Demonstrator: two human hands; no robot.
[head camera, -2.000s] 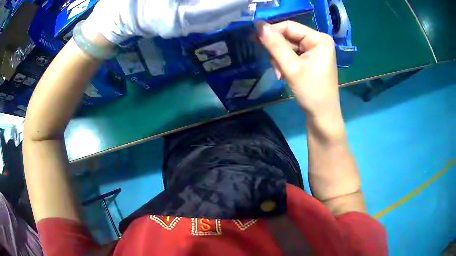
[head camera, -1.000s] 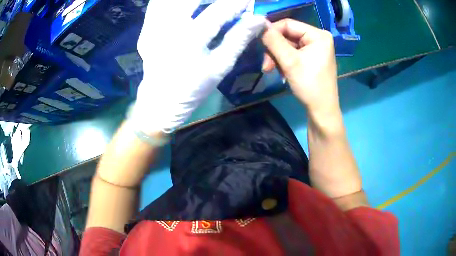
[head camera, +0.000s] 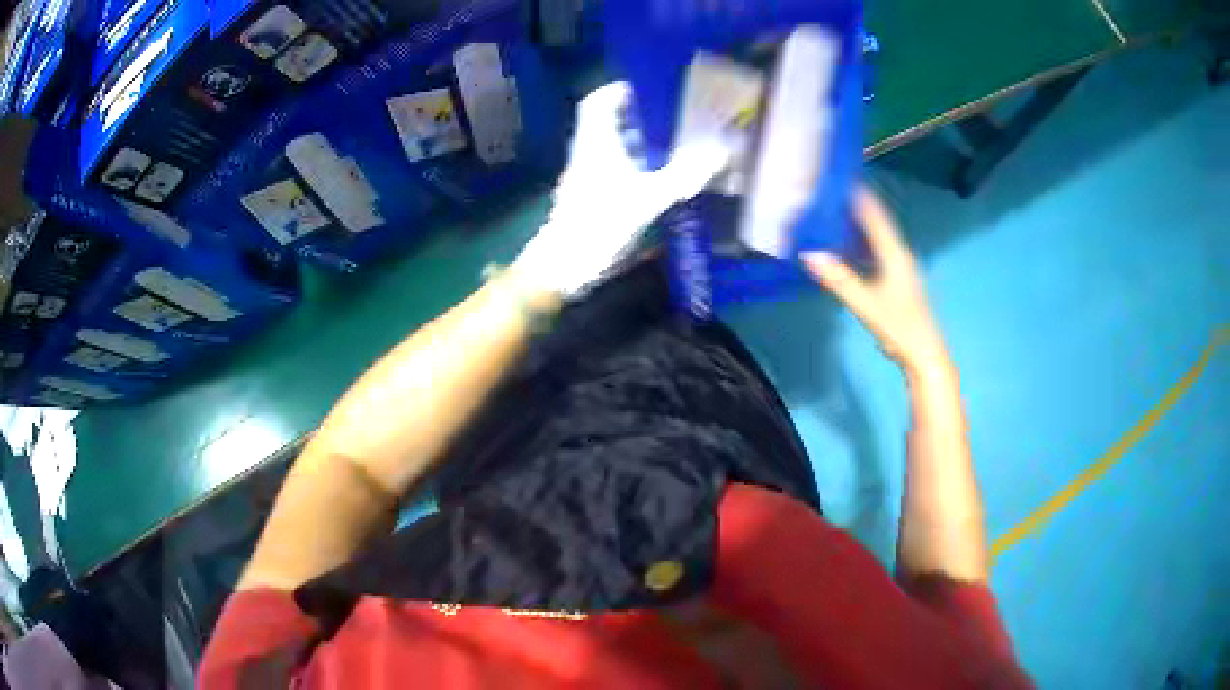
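Note:
A blue retail box (head camera: 766, 128) with a white machine pictured on it stands tilted at the bench's front edge, blurred. A narrow blue flap shows at its lower left. My left hand (head camera: 607, 196), in a white glove, is at the box's left side, thumb across the front, holding it. My bare right hand (head camera: 877, 290) is at the box's lower right corner, fingers and thumb spread around it; whether it grips is unclear.
Several blue and black retail boxes (head camera: 317, 202) stand close together on the left of the green bench (head camera: 223, 438). White pieces (head camera: 47, 465) lie at the bench's far left. A blue floor with a yellow line is at the right. Part of a person shows at bottom left.
The hands were together at the box's top edge; now they are apart at its sides, lower down. The box is turned, with its pictured face showing. The tape dispenser is no longer visible.

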